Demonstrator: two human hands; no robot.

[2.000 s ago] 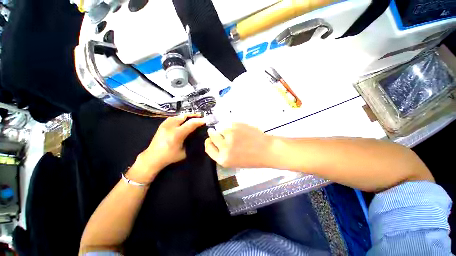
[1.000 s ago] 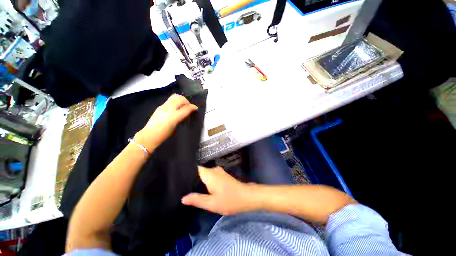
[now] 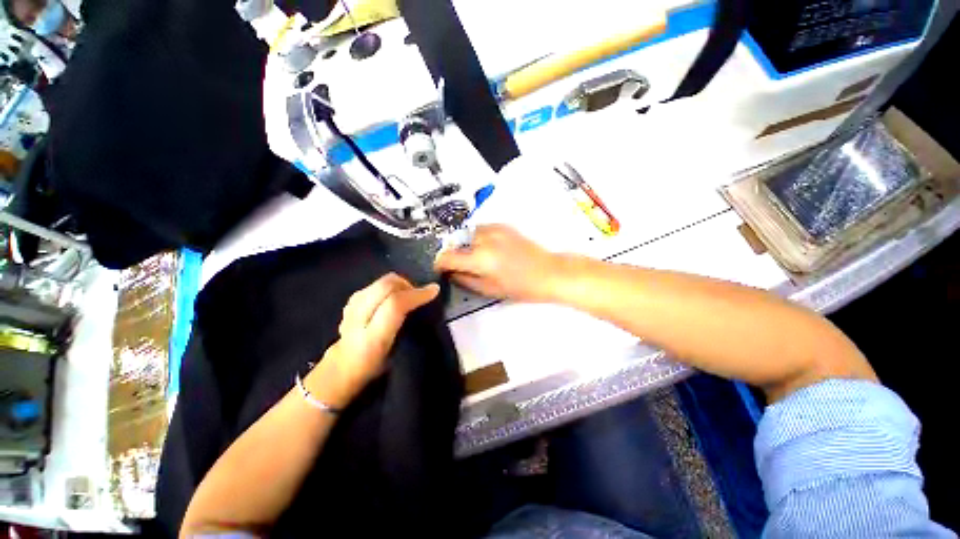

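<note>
A large black garment piece (image 3: 305,305) lies left of and under the needle area and hangs over the front table edge. My left hand (image 3: 377,321) holds the cloth, thumb and fingers pinched on it below the presser foot. My right hand (image 3: 495,263) is at the cloth's right edge, fingertips beside the presser foot (image 3: 451,216) and hiding part of it. The white sewing machine head (image 3: 305,105) stands above. The needle tip is too small to tell.
Orange-yellow snips (image 3: 592,202) lie right of the needle. A tray with a plastic-wrapped dark item (image 3: 853,179) sits at the right. A black band (image 3: 458,79) hangs over the machine. A measuring tape (image 3: 590,398) runs along the front edge. More black cloth (image 3: 158,116) is piled at the back left.
My right hand has moved up from below the table edge to the presser foot. My left hand has stayed on the cloth, now a little below the foot. The view has moved closer to the machine.
</note>
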